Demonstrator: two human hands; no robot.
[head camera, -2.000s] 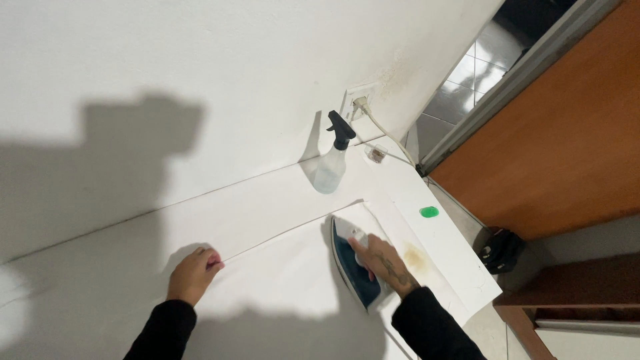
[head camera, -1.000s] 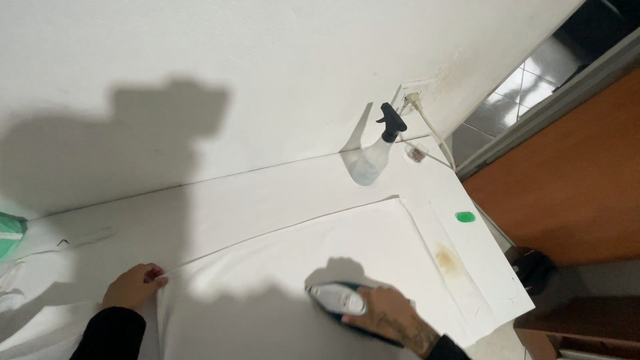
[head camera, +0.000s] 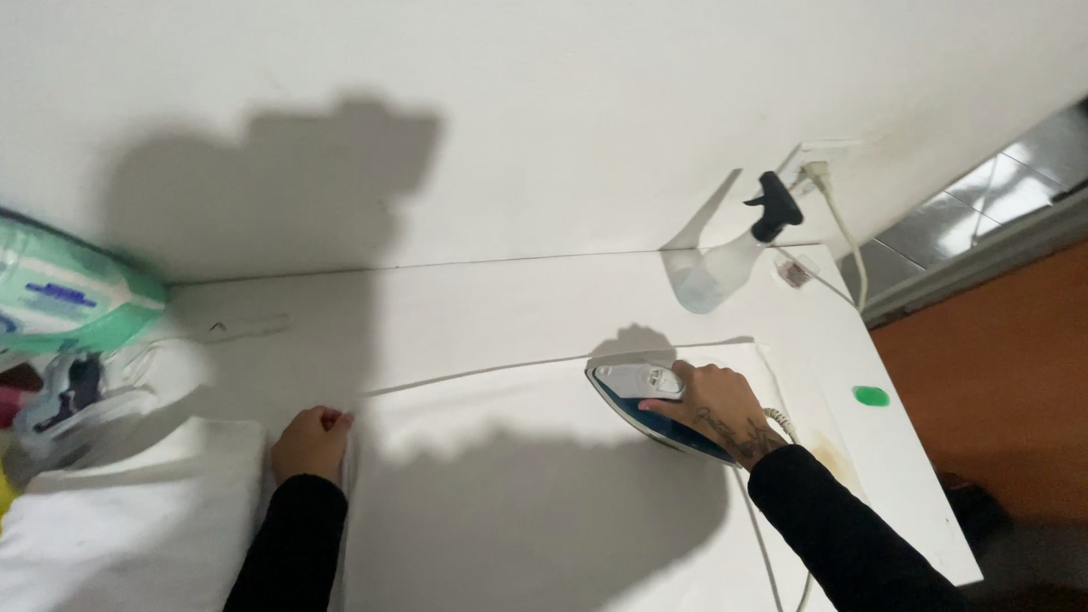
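Observation:
A white cloth (head camera: 510, 510) lies spread flat on the white tabletop (head camera: 476, 306). My right hand (head camera: 722, 408) is closed around the handle of a blue and white clothes iron (head camera: 646, 395), which rests on the cloth close to its far edge, tip toward the left. The iron's cord runs down past my wrist. At the cloth's far left corner, my left hand (head camera: 313, 444) has its thumb and fingers pinched on the edge; the fingertips are partly hidden.
A spray bottle (head camera: 722, 263) stands by the wall, near a plugged-in cord (head camera: 841, 212). A green object (head camera: 871, 396) lies near the right edge. Folded white cloth (head camera: 136, 518), plastic bags (head camera: 85, 408) and a green-and-white package (head camera: 76, 293) are at left.
The iron in my right hand has moved toward the cloth's far edge since one second ago. My left hand is at the cloth's left corner in both. The view has shifted left.

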